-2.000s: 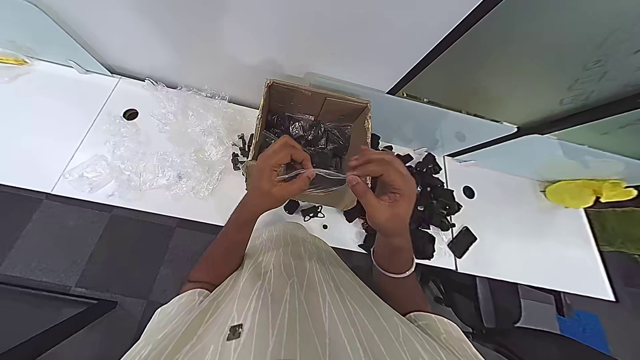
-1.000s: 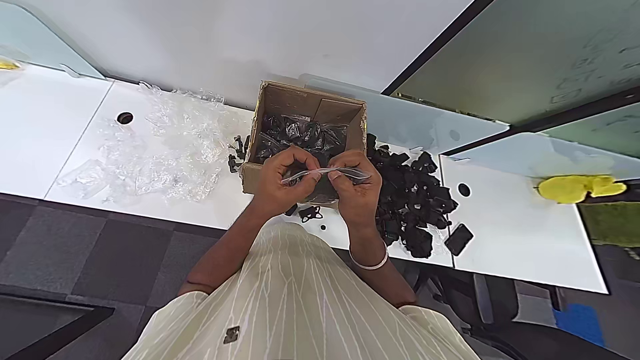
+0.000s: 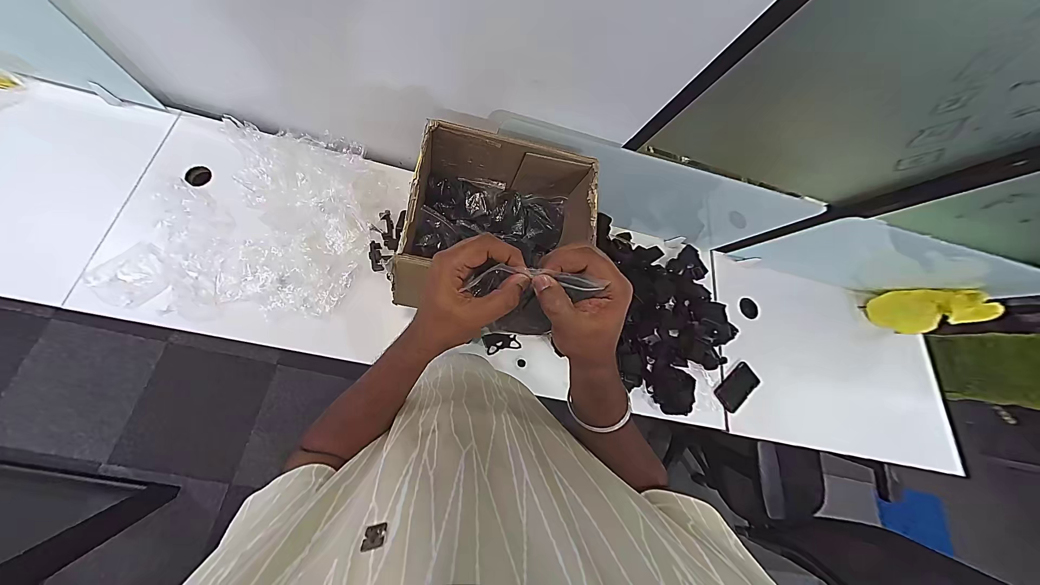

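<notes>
My left hand (image 3: 471, 288) and my right hand (image 3: 587, 296) pinch the top edge of a clear plastic bag (image 3: 581, 281), thumbs almost touching. Dark contents show below the bag's edge, partly hidden by my fingers. Behind my hands stands an open cardboard box (image 3: 471, 146) holding several clear bags of black items (image 3: 487, 207). To the right lies a heap of small black parts (image 3: 674, 309). A few more black parts (image 3: 386, 236) lie against the box's left side. A small black looped piece (image 3: 501, 342) is on the table below my hands.
Crumpled clear plastic bags (image 3: 301, 227) cover part of the white table (image 3: 837, 382) at left. A black phone-like slab (image 3: 737, 387) lies near the front edge. A yellow item (image 3: 926, 310) is at far right, glass partitions (image 3: 691, 195) behind. An office chair (image 3: 837, 520) stands below right.
My hands have come together along the bag's edge since the earliest frame, where they were farther apart. Over the last second they have stayed close together there.
</notes>
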